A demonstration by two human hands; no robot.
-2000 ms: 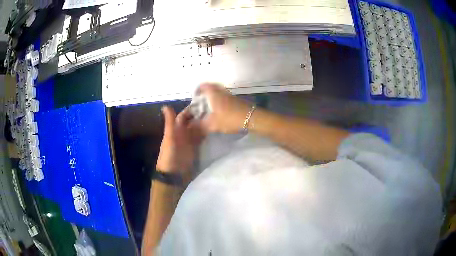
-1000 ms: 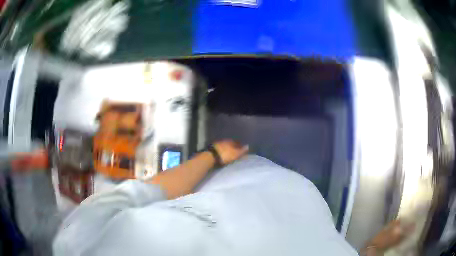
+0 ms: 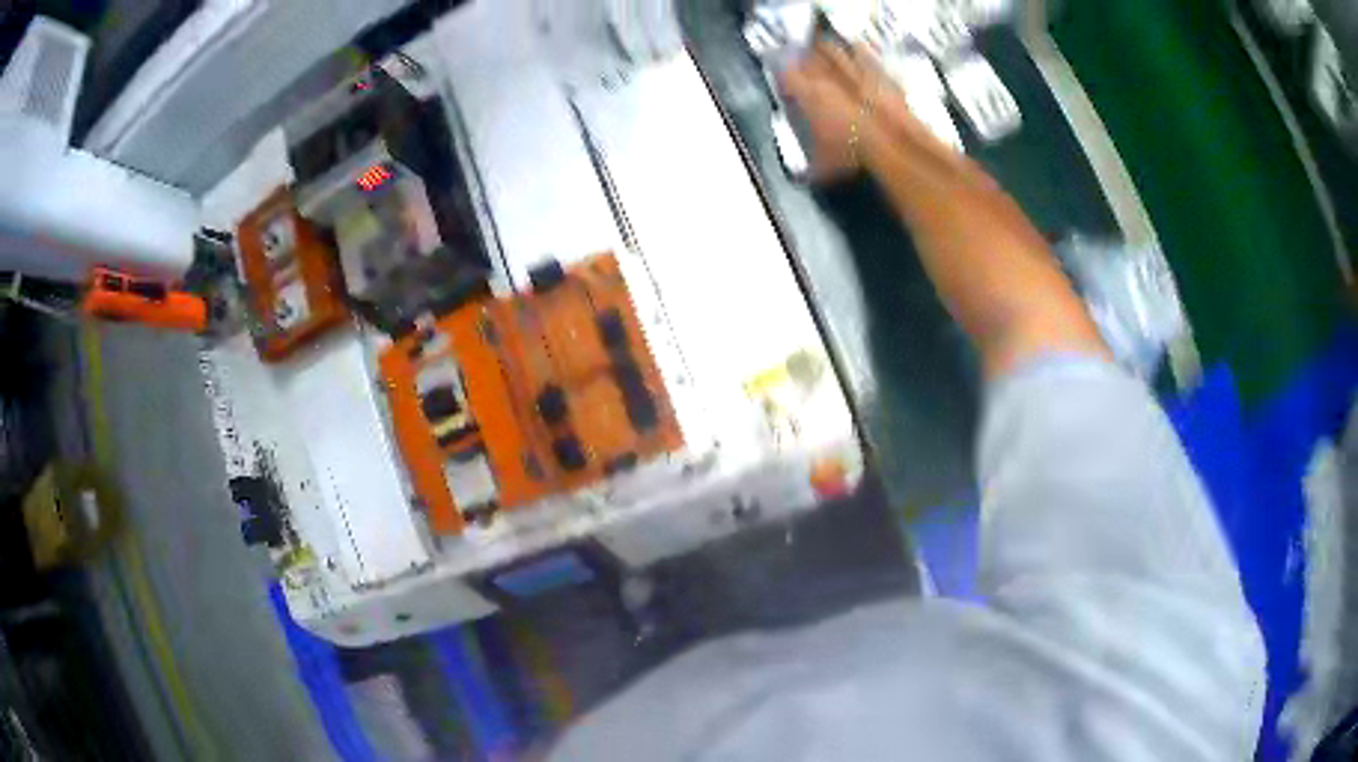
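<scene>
White units (image 3: 980,97) lie close together on the dark green bench at the top of the head view. My right hand (image 3: 834,112) is over them with the arm stretched out; its fingers are blurred, and whether it grips a unit cannot be told. An orange fixture (image 3: 514,350) lies on the white machine table (image 3: 715,223); its left part holds two white units, its right part shows dark openings. Another orange fixture (image 3: 283,283) with white units sits farther left, beside a dark machine head (image 3: 390,223). My left hand is not in view.
A red knob (image 3: 828,476) and a small display (image 3: 544,578) are at the machine's front edge. A clear plastic bag (image 3: 1124,298) and blue sheet (image 3: 1229,447) are right of my arm. An orange object (image 3: 145,299) is at far left.
The view has swung round, so the machine now fills the left and middle. My right arm now stretches up to the white units on the bench. My left hand has left the view.
</scene>
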